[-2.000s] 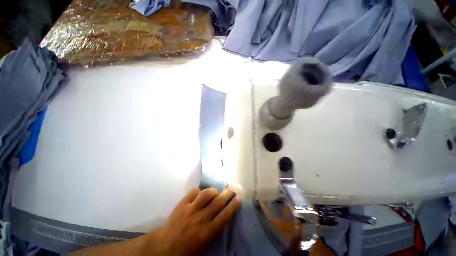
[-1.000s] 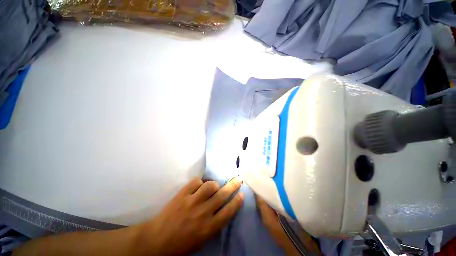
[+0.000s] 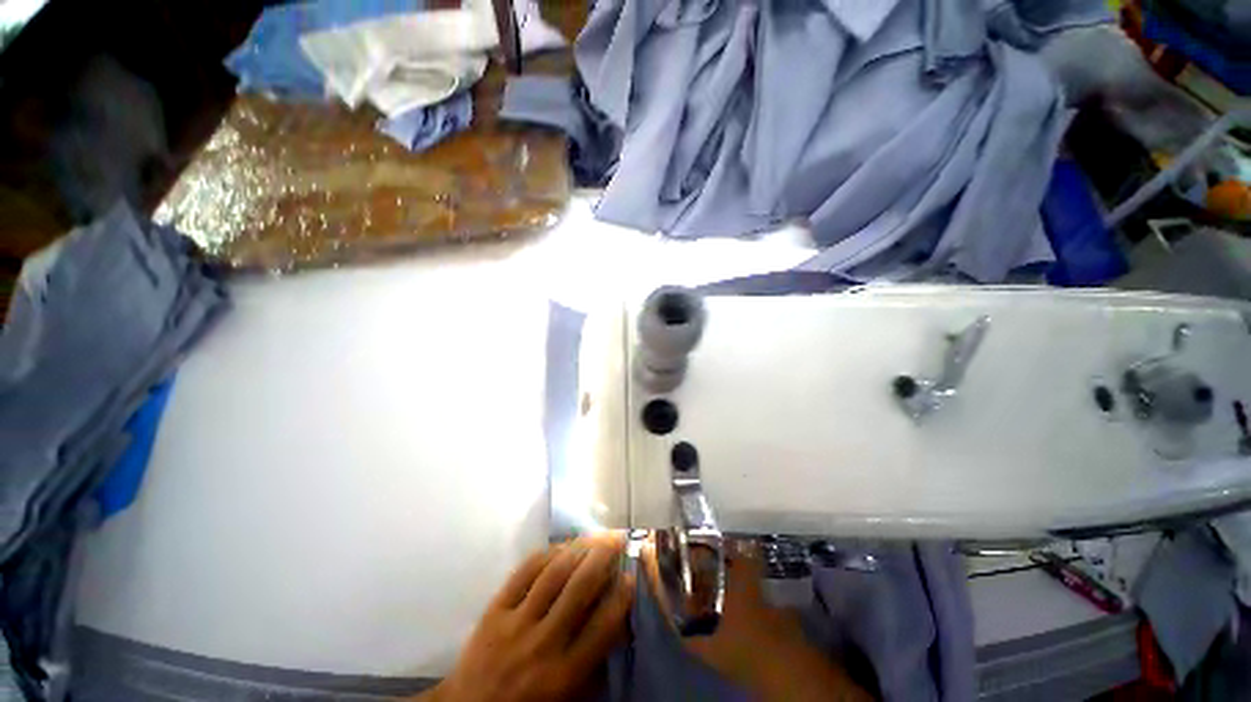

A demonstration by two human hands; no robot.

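Blue-grey cloth (image 3: 659, 656) lies at the front-left end of the white sewing machine head (image 3: 809, 412). A narrow strip of it shows left of the head, and more hangs to the right. My left hand (image 3: 556, 617) lies flat on the cloth, fingers close together by the needle area. My right hand (image 3: 755, 624) is at the cloth just right of the needle area, partly behind the chrome take-up lever guard (image 3: 700, 562). Its fingertips are hidden, so its grip cannot be told. The needle is hidden under the head.
A layered blue-grey stack (image 3: 96, 370) is at far left beside a bright blue patch (image 3: 137, 453). Behind are a plastic-wrapped brown board (image 3: 371, 185), small white cloth (image 3: 405, 62) and a blue-grey heap (image 3: 837, 137). A small red and dark tool (image 3: 1080, 582) lies right.
The view has shifted, showing more of the machine head's top and the area behind. Less of the cloth behind the needle shows. Both hands remain near the needle area.
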